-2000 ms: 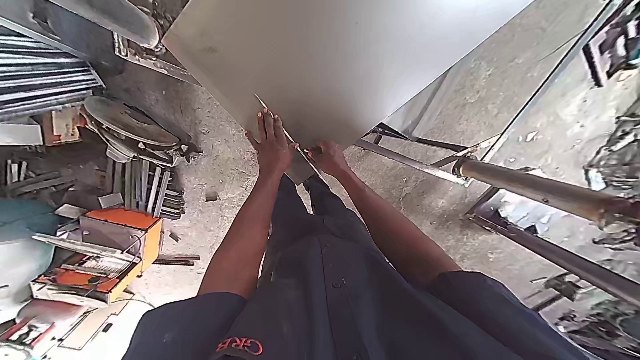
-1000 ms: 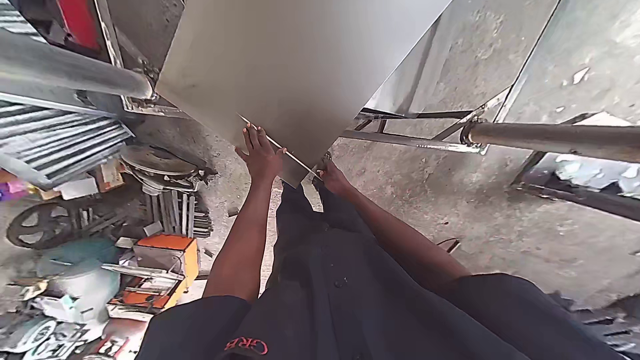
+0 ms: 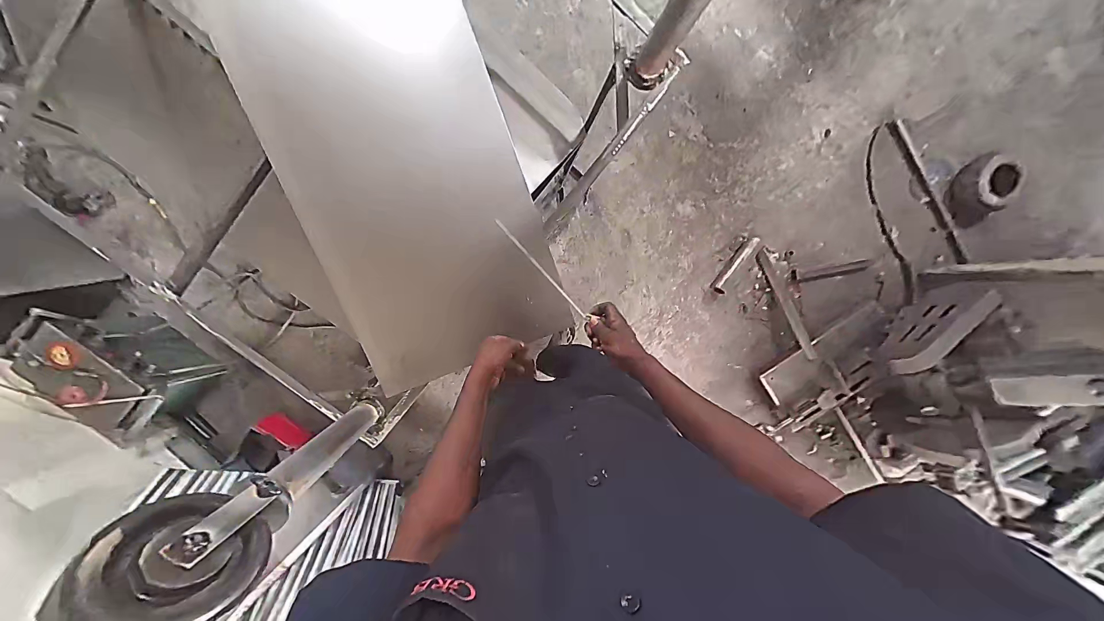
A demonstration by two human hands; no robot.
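Note:
A large sheet of smooth grey metal stretches away from my body, its near edge close to my waist. At that edge my left hand has its fingers curled, with a small pale piece beside them; whether it grips this or the sheet, I cannot tell. My right hand, just off the sheet's right corner, is closed around one end of a thin straight rod or strip. The far end of that rod lies over the sheet.
A wheel with a black tyre and a metal tube stand at lower left, over ridged metal lengths. Metal frame bars run beside the sheet's right edge. Scrap metal pieces litter the concrete floor at right.
My left hand has come off the sheet's surface to its near edge. My right hand now holds the thin rod out past the corner. The view has swung strongly.

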